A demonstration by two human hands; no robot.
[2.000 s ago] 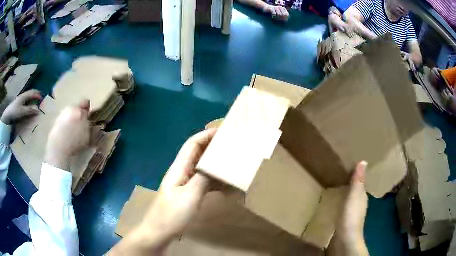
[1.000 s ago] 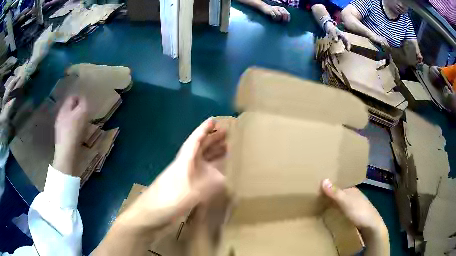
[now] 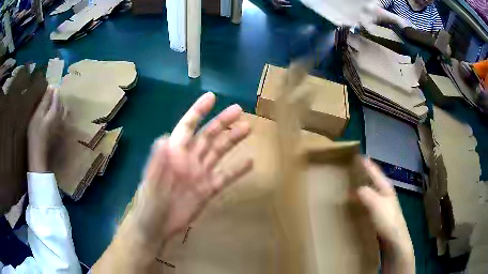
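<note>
A part-folded box (image 3: 337, 214), blurred by motion, stands in front of me at lower centre right. My right hand (image 3: 382, 206) holds its right side, thumb near the upper edge. My left hand (image 3: 195, 166) is open with fingers spread, left of the box, and holds nothing. A flat box blank (image 3: 225, 235) with short dark slots lies beneath my left hand and the box. Where the box's lower part meets the blank is too blurred to tell.
A closed mailer (image 3: 310, 99) lies ahead. A grey digital scale (image 3: 393, 144) and blank stacks (image 3: 385, 75) are at the right. Another person's hand (image 3: 45, 126) is by a blank stack (image 3: 96, 91) at the left. Pale posts (image 3: 193, 43) stand at the back. A blurred pale shape crosses the top.
The part-folded box has turned and moved down and right. My left hand has come off it and opened. The closed mailer and more of the scale now show. The neighbour's hand moved left.
</note>
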